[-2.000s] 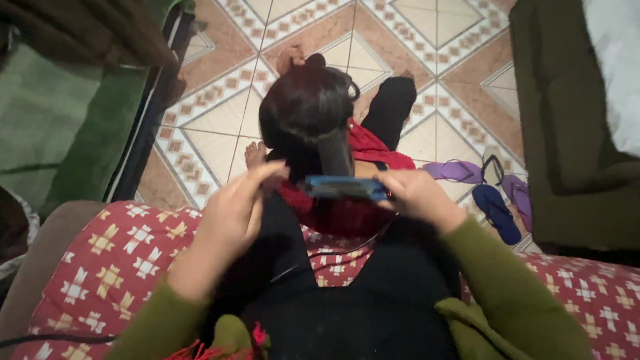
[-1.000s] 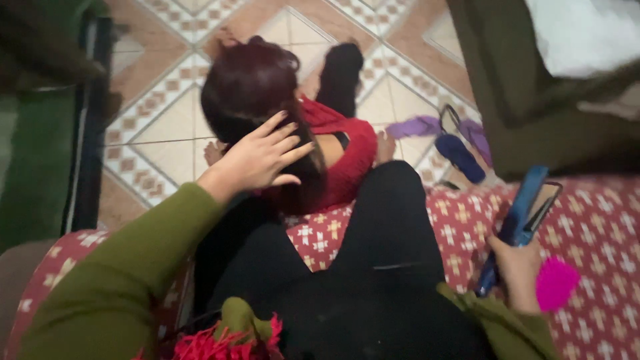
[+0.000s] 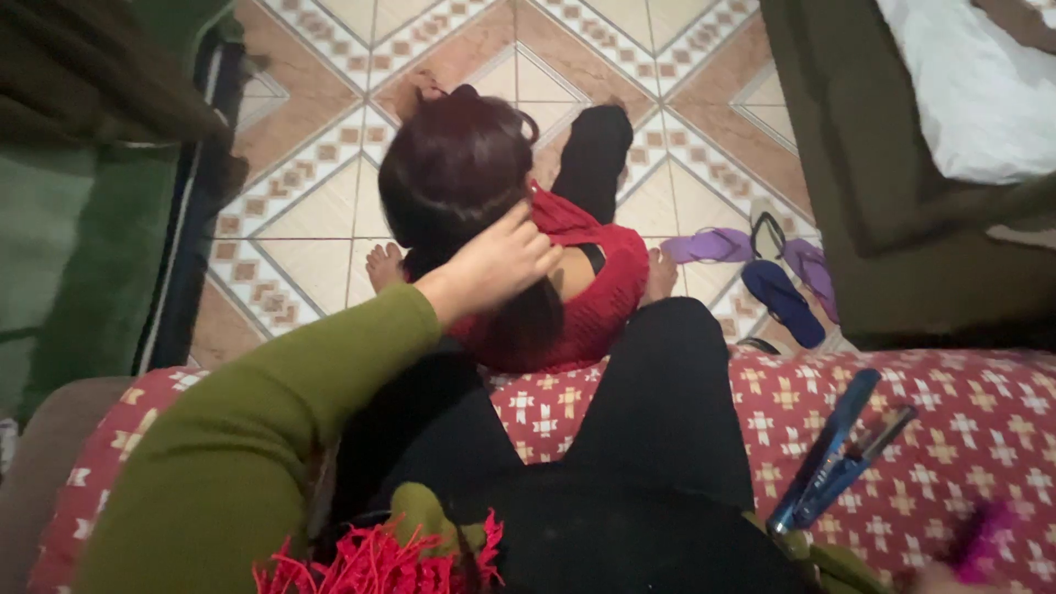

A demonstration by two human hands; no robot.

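Observation:
My left hand (image 3: 503,262) lies on the long dark hair (image 3: 462,165) of a person seated on the floor between my knees, its fingers bent at the back of the head; whether they grip a strand I cannot tell. That person wears a red top (image 3: 610,305). A blue hair straightener (image 3: 833,462) rests with its plates apart on the patterned red cover, to the right of my thigh. At the bottom right edge my right hand (image 3: 949,577) is mostly cut off and blurred, close to a magenta object (image 3: 986,536) that is too blurred to name.
Purple flip-flops (image 3: 709,245) and a dark blue flip-flop (image 3: 782,304) lie on the tiled floor at the right. A dark olive piece of furniture (image 3: 891,272) with white fabric (image 3: 982,99) stands beyond them. Red fringe (image 3: 371,561) hangs at my lap.
The straightener, in my right hand one second ago, now lies on the cover. My right hand has moved down to the frame's edge. My left hand's fingers, spread before, are now bent at the hair.

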